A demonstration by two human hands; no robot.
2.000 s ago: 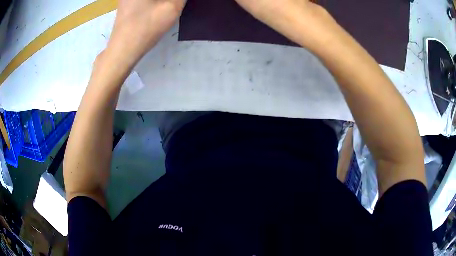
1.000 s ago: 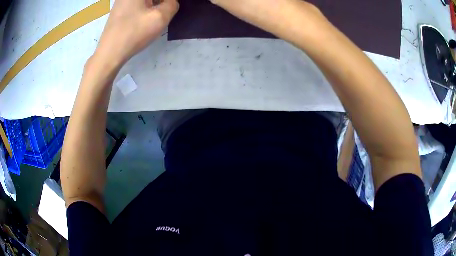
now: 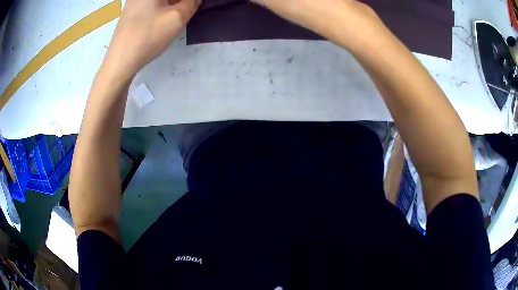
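A dark brown-plum fabric panel (image 3: 420, 28) lies on the white table cover at the top of the picture, with a ridge across it near the top edge. My left hand (image 3: 162, 20) is at the panel's left end, fingers bent and partly cut off by the top edge. My right forearm crosses over the panel; my right hand (image 3: 278, 4) is mostly cut off at the top, its fingers out of the picture. The yellow-orange template strip (image 3: 57, 48) curves across the table at the left, its right end by my left hand.
The iron (image 3: 493, 62) stands at the right table edge. A small white scrap (image 3: 142, 96) lies on the white table cover (image 3: 255, 85) beside my left forearm. Blue crates (image 3: 45, 164) are below left. White and blue materials (image 3: 417, 192) are below right.
The view has shifted slightly, so the panel, scrap and iron sit a little further left and the panel and iron higher. My left hand has moved slightly left. A ridge now shows on the panel.
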